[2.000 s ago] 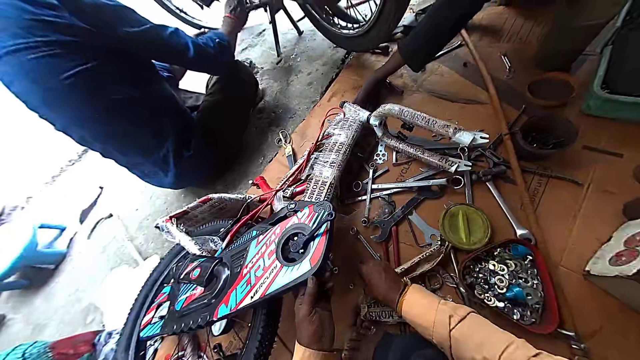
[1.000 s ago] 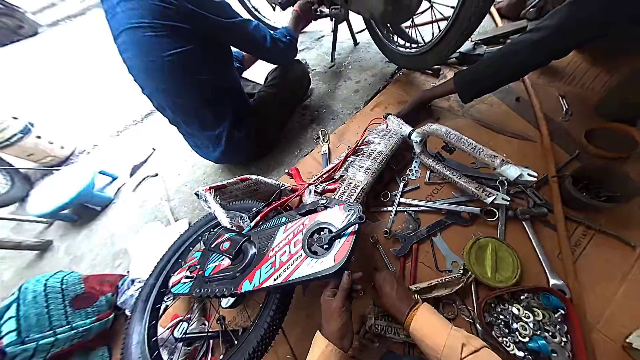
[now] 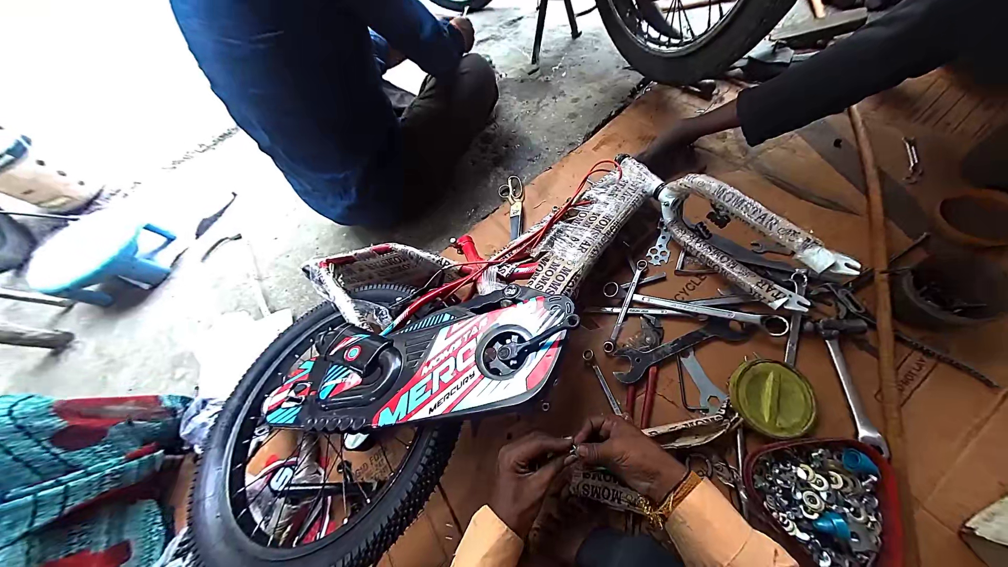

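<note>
My left hand (image 3: 529, 472) and my right hand (image 3: 628, 457) meet at the bottom centre, fingertips closed on a small metal part (image 3: 573, 449) between them. Just beyond lies a bicycle frame (image 3: 587, 228) wrapped in printed film, with red cables and a wrapped fork (image 3: 732, 209). A printed chain cover (image 3: 441, 366) with a crank (image 3: 543, 335) covers part of the bicycle wheel (image 3: 213, 488). Combination wrenches (image 3: 701, 309), a dark open-ended spanner (image 3: 681, 346) and a flat metal spanner (image 3: 701, 382) lie past my right hand.
A red tray (image 3: 890, 504) of nuts and washers and a green round lid (image 3: 772, 398) are at right. Scissors (image 3: 513, 206) lie on the cardboard. A co-worker's dark sleeve (image 3: 850, 83) reaches in; another person (image 3: 315, 102) sits at upper left. A blue stool (image 3: 102, 252) stands at left.
My hands, apart two seconds ago, have come together with fingertips meeting. The view has shifted left.
</note>
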